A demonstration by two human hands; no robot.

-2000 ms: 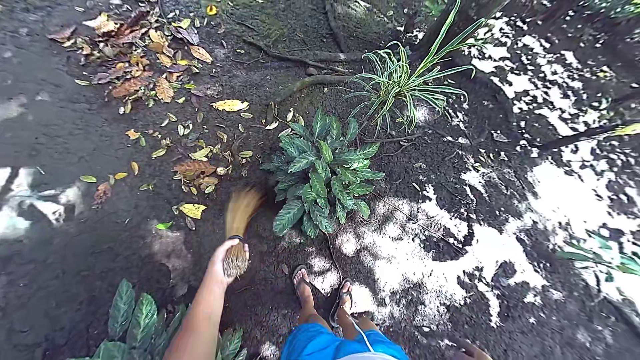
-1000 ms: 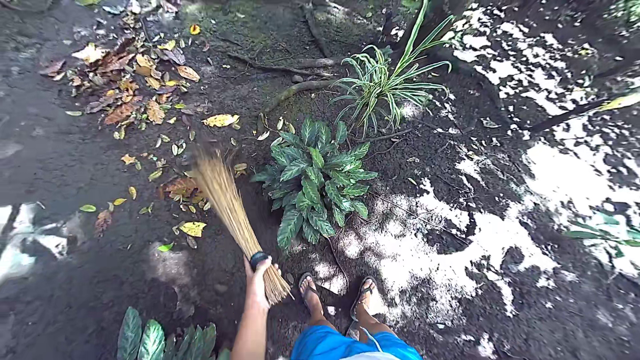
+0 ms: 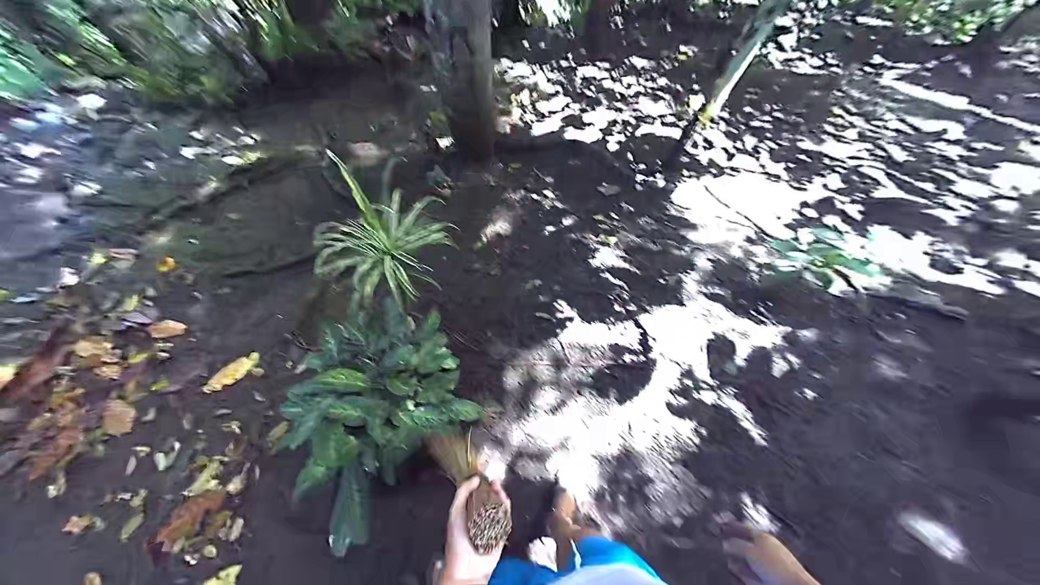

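Note:
A stick broom of thin bound ribs (image 3: pixel 489 520) is gripped near its butt end by my left hand (image 3: pixel 469 528), low in the middle of the view. Its bristles point away from me, beside the lower right leaves of a dark green leafy plant (image 3: pixel 370 390), and are partly blurred. My right hand (image 3: pixel 756 552), blurred at the bottom edge to the right of my blue shorts, shows nothing in it; its fingers are unclear.
A striped spiky plant (image 3: pixel 383 244) grows just behind the leafy one. Fallen leaves (image 3: pixel 118 416) lie at the left. A tree trunk (image 3: pixel 471 81) rises at the back, a leaning pole (image 3: pixel 739 69) stands right of it, and a low green plant (image 3: pixel 829 258) grows at the right.
The broom in my left hand has moved from the left of the leafy plant to its near right side. My right hand has come into view. The view has turned up and to the right.

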